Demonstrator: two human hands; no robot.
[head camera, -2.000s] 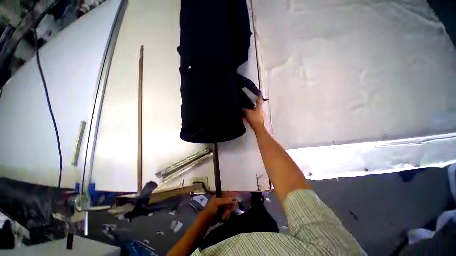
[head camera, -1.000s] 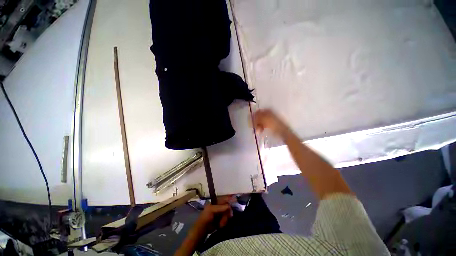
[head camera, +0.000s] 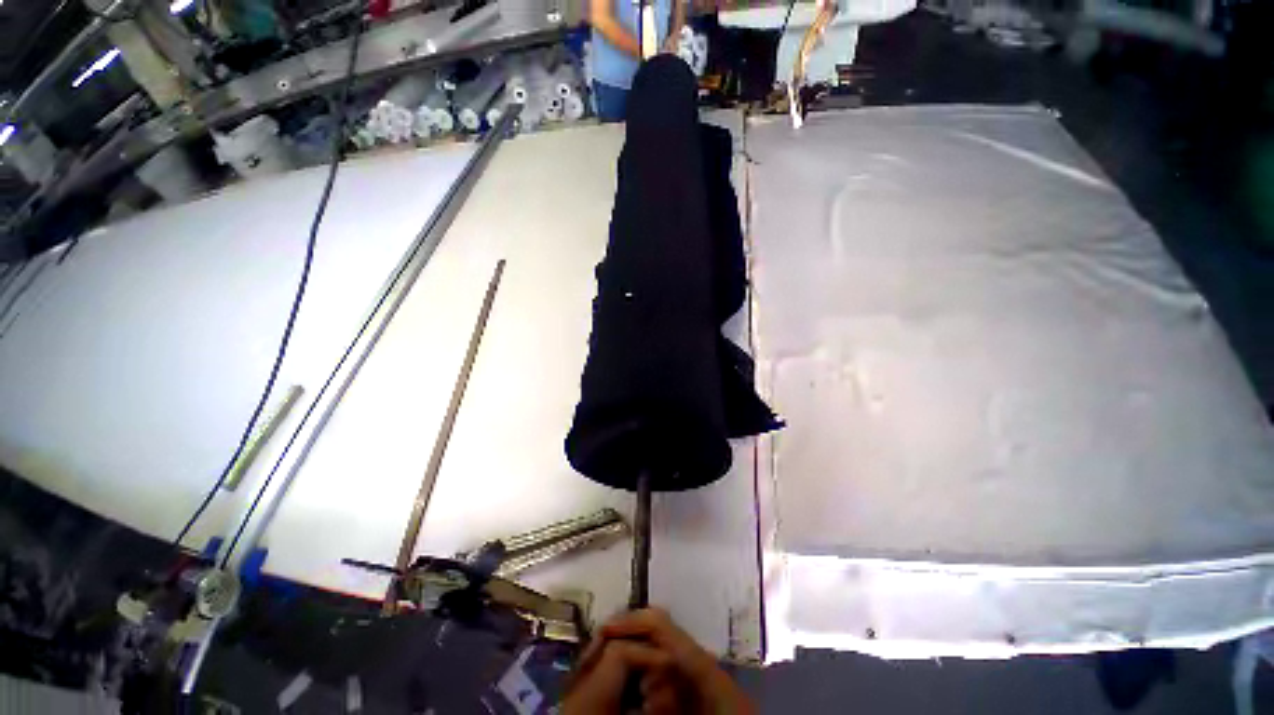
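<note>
The thick black fabric roll (head camera: 650, 321) lies lengthwise across the pale table, with a loose flap of cloth on its right side. A thin dark roll bar (head camera: 641, 545) sticks out of its near end. My left hand (head camera: 601, 671) and my right hand (head camera: 678, 668) are together at the bottom edge, closed around the near end of the bar, fingers overlapping. Both hands are partly cut off by the picture's edge.
Wrinkled pale sheet (head camera: 1006, 349) lies right of the roll. Left are a thin wooden strip (head camera: 454, 412), a long metal rail (head camera: 377, 314), a yellow-green bar (head camera: 263, 439) and a black cable (head camera: 310, 238). Metal bars (head camera: 559, 539) lie near the roll's end. A person (head camera: 615, 63) stands at the far end.
My right hand has left the table beside the cloth flap and joined my left hand on the bar. The view has tilted up, showing the far side and the person there.
</note>
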